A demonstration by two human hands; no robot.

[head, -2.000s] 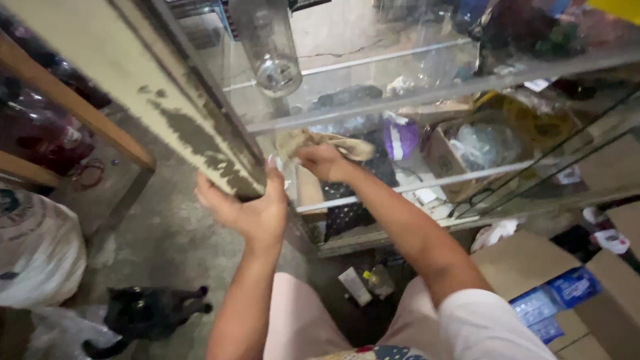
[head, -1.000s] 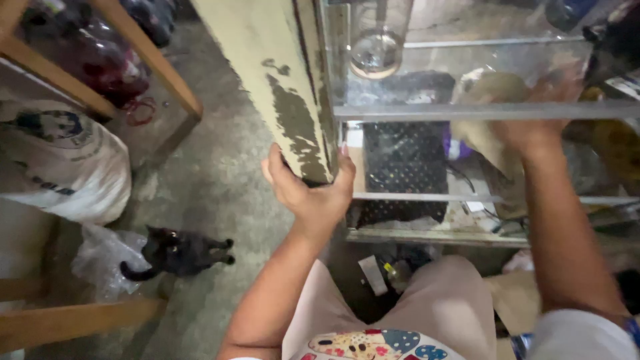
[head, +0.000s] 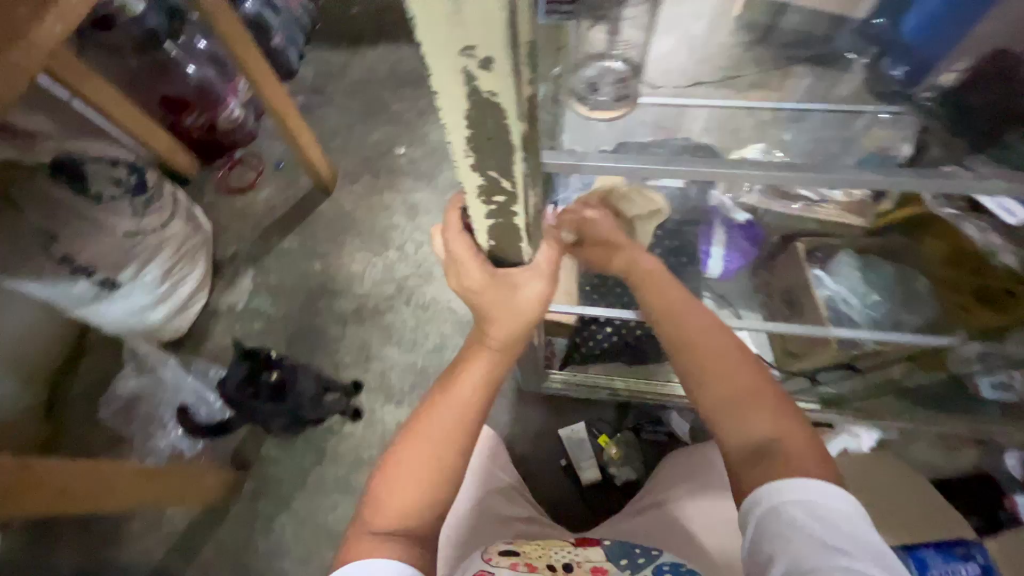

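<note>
My left hand [head: 508,280] grips the end of a cream-painted wooden post [head: 488,136] with peeling paint, thumb on its right side. Just right of it, my right hand [head: 596,232] is closed on a beige cloth [head: 640,208], its fingers near my left thumb. Both hands are at the left side of a glass display cabinet with metal shelf edges [head: 760,174]. A clear glass jar [head: 606,80] stands on the upper glass. Behind my right hand are a black dotted item [head: 616,336] and a purple packet [head: 728,240].
A black cat [head: 280,392] lies on the concrete floor beside a clear plastic bag [head: 152,400]. A stuffed white sack [head: 136,256] and wooden legs [head: 272,96] are at the left. Cardboard boxes [head: 888,496] lie at the lower right, and a small white box [head: 580,452] below the cabinet.
My right hand has come back left with the cloth from farther right along the cabinet, and is now beside my left hand. My left hand stays on the post.
</note>
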